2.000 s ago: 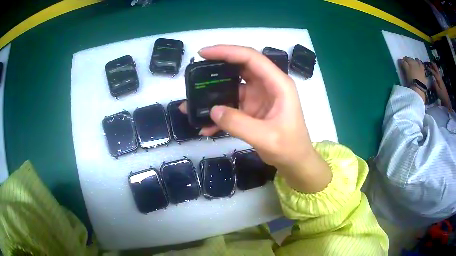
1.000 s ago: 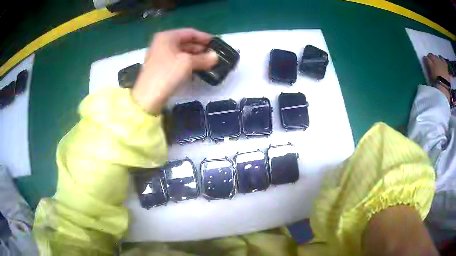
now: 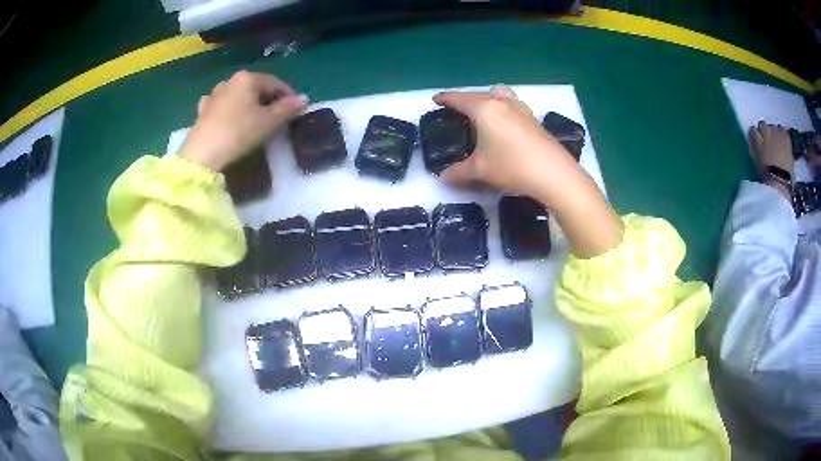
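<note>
Black smartwatch heads (image 3: pixel 393 341) without straps lie in three rows on a white foam board (image 3: pixel 387 419). My right hand (image 3: pixel 513 144) has its thumb and fingers around the edges of a watch head (image 3: pixel 446 140) in the top row, at board level. My left hand (image 3: pixel 236 119) is over the board's top left corner, fingertips close to the upper edge of another watch head (image 3: pixel 318 140); whether they touch it is unclear. A watch head (image 3: pixel 386 146) lies slightly tilted between my hands. My left hand and sleeve partly cover the watch heads at the left.
A green mat (image 3: pixel 378 67) with yellow edge tape (image 3: pixel 666 31) surrounds the board. A pale object (image 3: pixel 234 13) is at the top edge. A neighbour's hand (image 3: pixel 770 153) and pale sleeve (image 3: pixel 765 270) are at the right. Another board with watches (image 3: pixel 34 234) is at the left, beside a pale sleeve.
The watch head my left hand held a second ago is released onto the top row, and that hand moved left. My right hand came in and closed around a top-row watch head.
</note>
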